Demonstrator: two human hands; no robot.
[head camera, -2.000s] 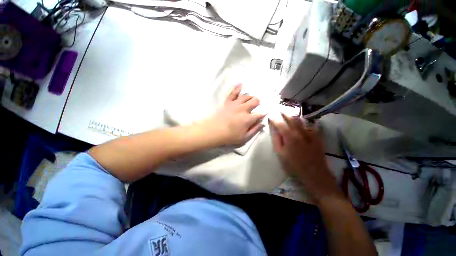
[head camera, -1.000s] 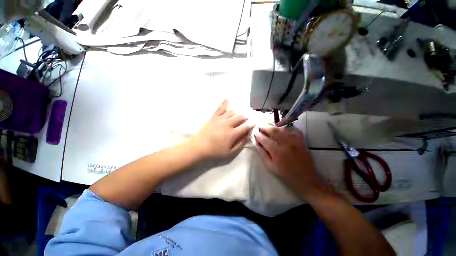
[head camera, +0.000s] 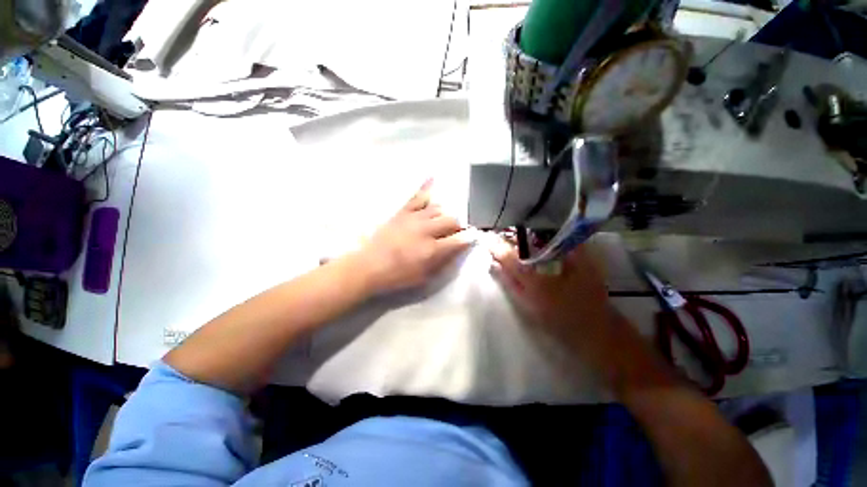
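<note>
A pale fabric panel (head camera: 428, 352) lies on the white machine table under both hands and hangs towards my lap. My left hand (head camera: 414, 243) rests on the cloth with its fingers spread, left of the needle area. My right hand (head camera: 556, 285) is on the cloth just below the presser foot (head camera: 522, 243), its fingertips bunched near the left fingertips; whether they pinch the cloth is hard to see in the glare. The sewing machine (head camera: 741, 152) head stands over the right hand. A shiny curved metal loop (head camera: 597, 190) partly covers the needle area.
Red-handled scissors (head camera: 703, 333) lie right of my right hand. A stack of cut pieces (head camera: 276, 57) lies at the far side. A purple slab (head camera: 101, 249) and a purple box (head camera: 38, 217) are at the left. A green cylinder (head camera: 561, 29) and gold-rimmed disc (head camera: 632, 86) sit on the machine.
The view has turned and shifted since the first frame. The panel now spreads wider below the hands, and a far edge shows beyond them. Both hands stay by the needle.
</note>
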